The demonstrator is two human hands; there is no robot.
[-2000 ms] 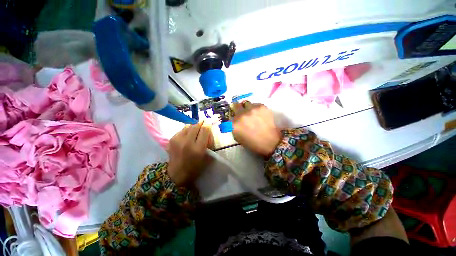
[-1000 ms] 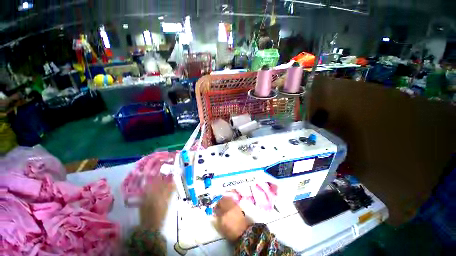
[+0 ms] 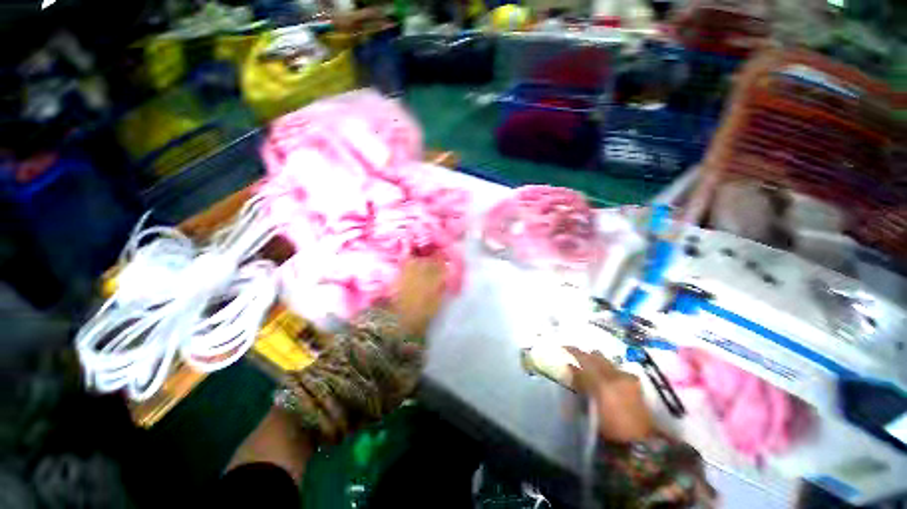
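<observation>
A large heap of pink fabric pieces [image 3: 348, 199] lies at the left of the white table. My left hand [image 3: 420, 293] is at the heap's near right edge; its fingers are blurred against the pink cloth, so I cannot tell whether it grips a piece. My right hand [image 3: 609, 396] is beside the needle area of the white sewing machine [image 3: 766, 288]. A narrow white elastic or cord [image 3: 592, 437] runs down from it toward the table's front edge. Black snips [image 3: 663, 383] lie just right of this hand.
Pink rings [image 3: 542, 227] lie behind the needle area. More pink pieces [image 3: 746, 403] are under the machine arm. Coiled white cord hanks [image 3: 174, 308] hang at the left by a wooden edge. An orange basket [image 3: 796, 119] stands behind the machine. Blue and yellow containers stand beyond.
The view has swung left and down, bringing the white hanks into sight. My left hand has moved from beside the machine to the pink heap. My right hand remains near the needle.
</observation>
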